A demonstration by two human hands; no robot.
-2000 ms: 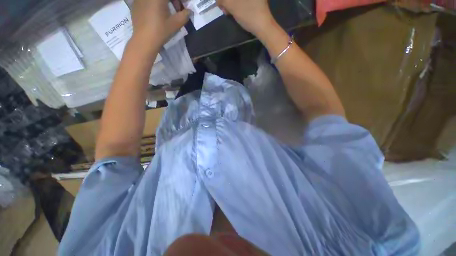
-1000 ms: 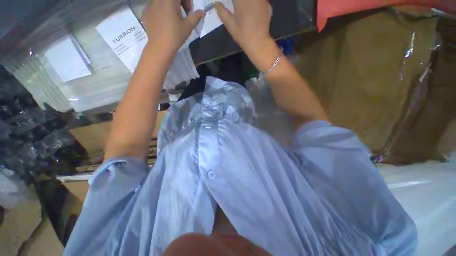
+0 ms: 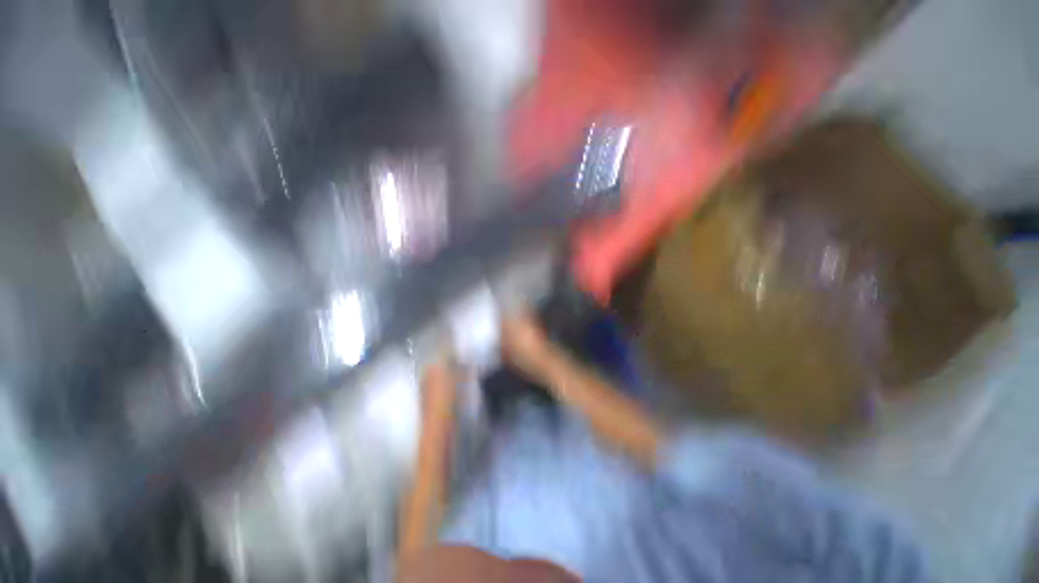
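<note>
The frame is strongly blurred. A small white paper [image 3: 476, 327] shows between my two hands, near the middle of the view. My left hand [image 3: 439, 367] is at its left side and my right hand [image 3: 522, 339] at its right side. Blur hides the fingers, so the grip of each hand cannot be made out. Blurred white leaflets or padding [image 3: 308, 461] lie to the left of my left arm.
A red sheet [image 3: 661, 159] with an orange thing [image 3: 761, 108] lies beyond my right hand. An open brown carton [image 3: 729, 330] stands at the right. Dark, shiny film-wrapped things [image 3: 330, 103] are at the upper left.
The view has swung up and outward, so my hands look smaller and lower in the frame. The red sheet and open carton now show more fully. The white paper is still between my hands.
</note>
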